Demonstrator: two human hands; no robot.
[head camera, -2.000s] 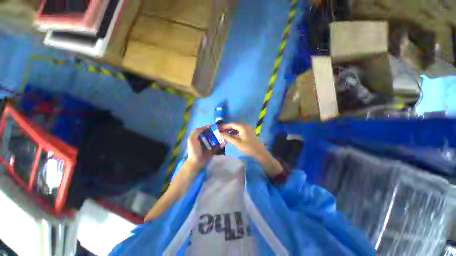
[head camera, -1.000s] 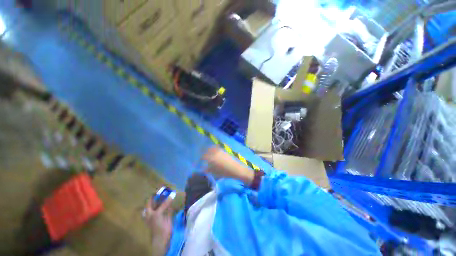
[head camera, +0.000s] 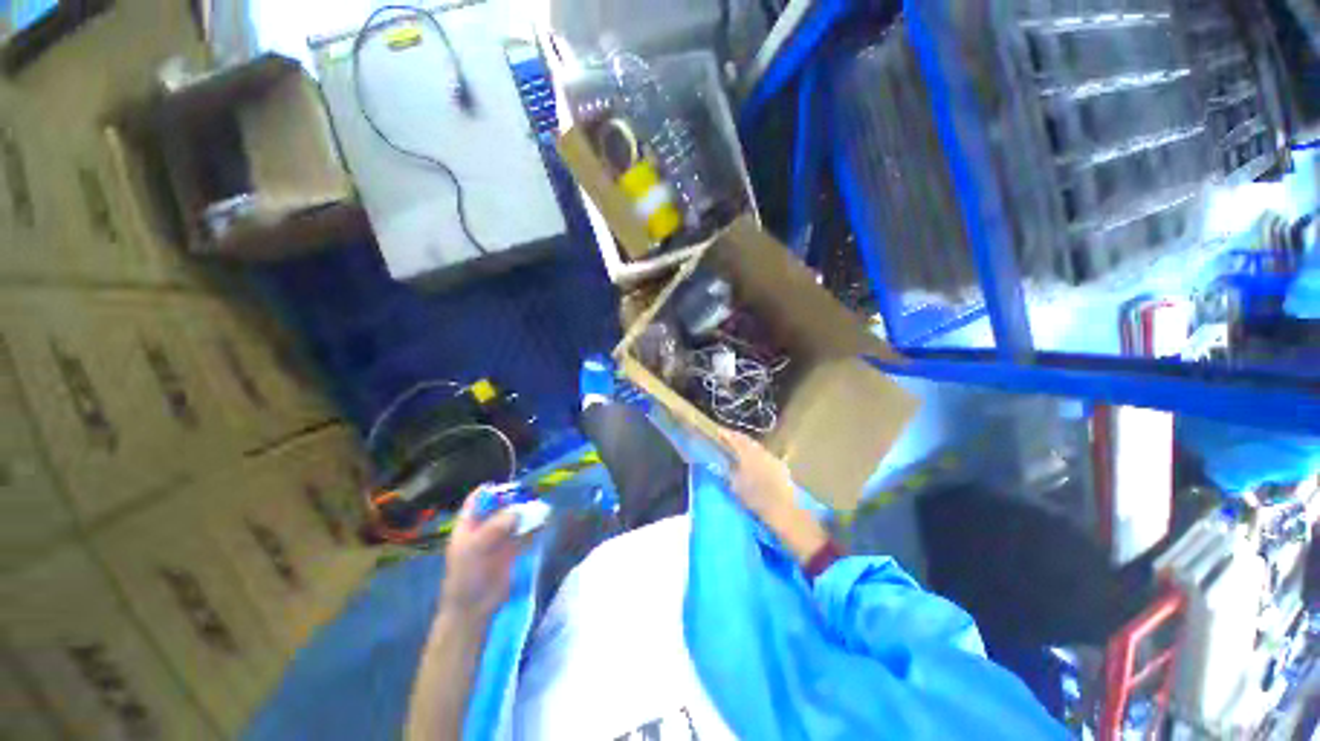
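Note:
My left hand (head camera: 478, 547) holds a small blue-and-white device (head camera: 507, 505) at the lower left, in front of my body. My right hand (head camera: 753, 471) is at the near edge of an open brown carton (head camera: 843, 427). The fingertips of my right hand are blurred against a carton flap, and I cannot tell if they grip it. White cables (head camera: 738, 388) and grey pieces lie inside the carton.
Stacked brown cartons (head camera: 159, 478) stand on the left. A white box (head camera: 442, 159) with a black cable stands ahead, beside a smaller open carton (head camera: 275, 152). A blue rack (head camera: 955, 188) with trays is at the right. Orange and black cables lie on the floor.
The view has turned right toward the carton and rack. My right hand has come to the carton's edge. My left hand still holds the device, now raised higher in view.

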